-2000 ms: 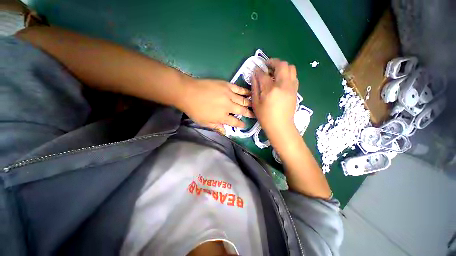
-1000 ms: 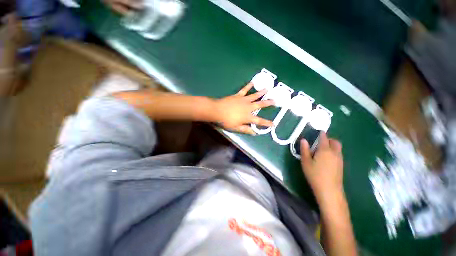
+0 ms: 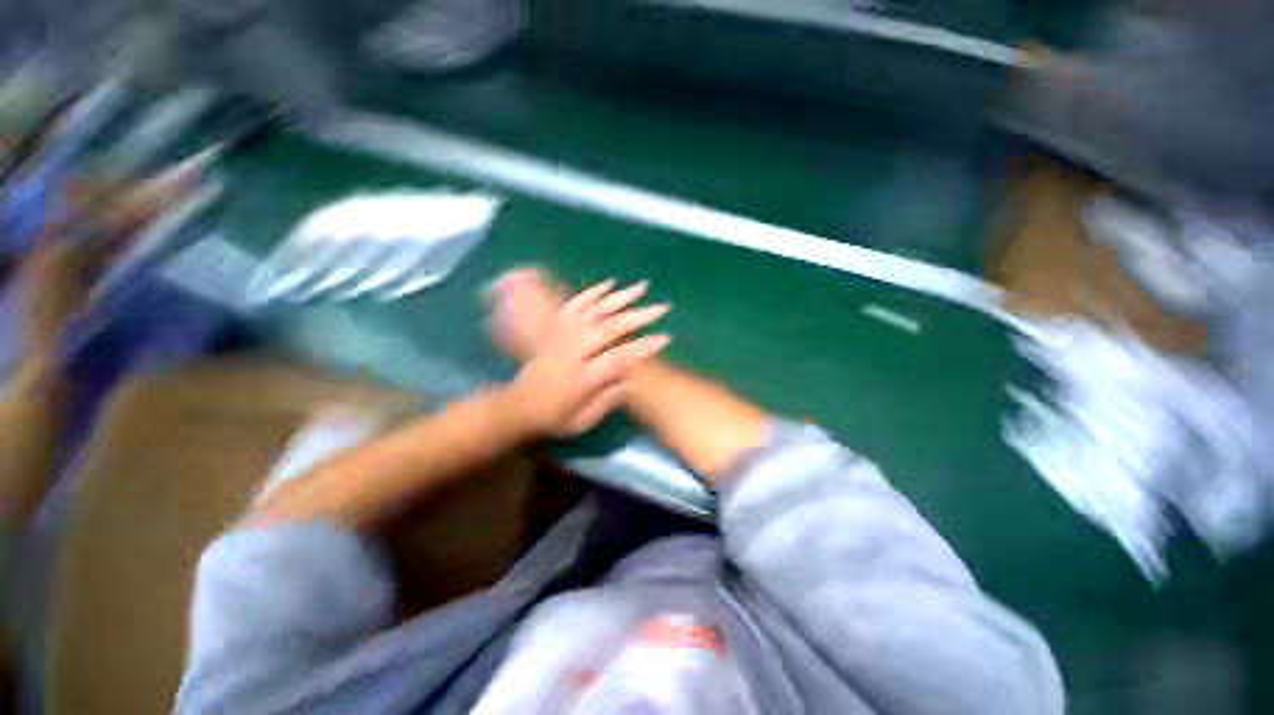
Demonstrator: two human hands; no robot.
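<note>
The view is blurred. Several white looped housings [image 3: 384,240] lie side by side in a slanted group on the green bench, left of my hands and apart from them. My left hand [image 3: 598,356] has its fingers spread and crosses over my right wrist, with nothing seen in it. My right hand [image 3: 525,310] reaches left beneath it, nearer the housings; its fingers are blurred and partly hidden, so its grip cannot be made out.
A loose heap of small white inserts [image 3: 1097,433] and white housings [image 3: 1216,461] lie at the right by a brown board [image 3: 1041,245]. A small white piece [image 3: 891,319] lies near the white strip [image 3: 671,212]. A brown cardboard box [image 3: 182,489] is below the bench edge at left. A person's arm [image 3: 56,321] shows far left.
The view has swung left. The row of housings before me is gone from under my hands; a group shows to their left. My right hand has moved left, under my left hand.
</note>
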